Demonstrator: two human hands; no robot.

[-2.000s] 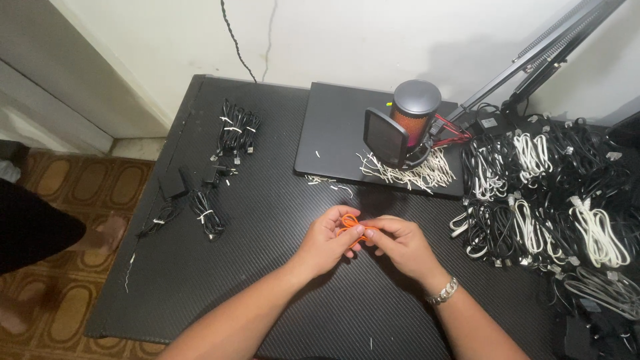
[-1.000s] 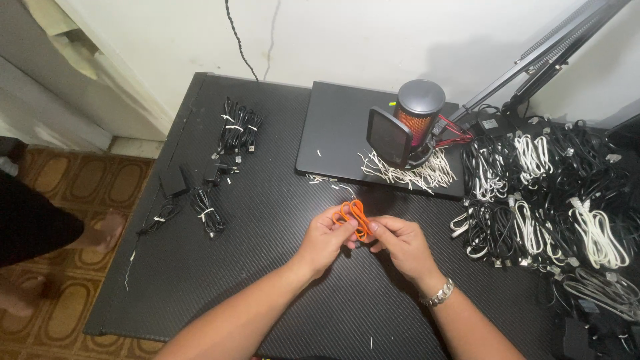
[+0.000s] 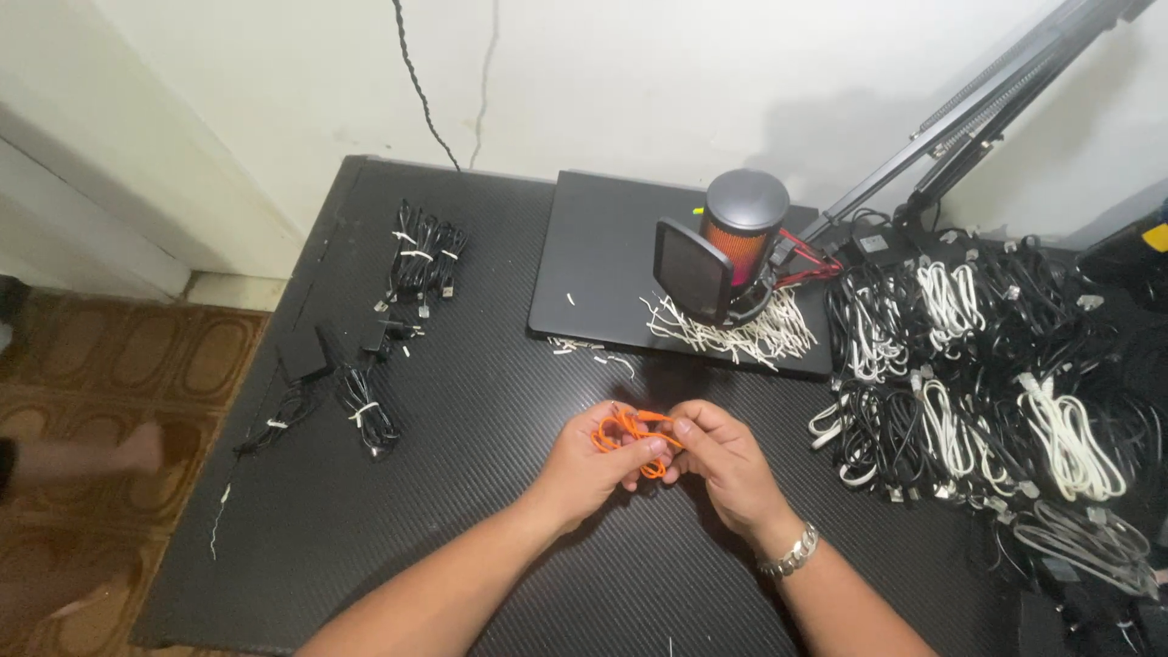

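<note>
An orange cable is looped into a small coil above the black table. My left hand grips the coil, its thumb across the loops. With thumb and fingertips my right hand pinches the cable at the coil's right side, close to an orange plug end. Beyond the hands, many short white ties lie on a closed black laptop, around the base of a microphone with a pop filter.
Bundled black cables, a tied cable and black power adapters lie at left. A large heap of black and white cables covers the right side. A boom arm rises behind. A person's leg shows at far left.
The orange coil has been turned in my fingers, and its plug end now shows at the right. Both hands stay in nearly the same place. The person's leg at left has shifted.
</note>
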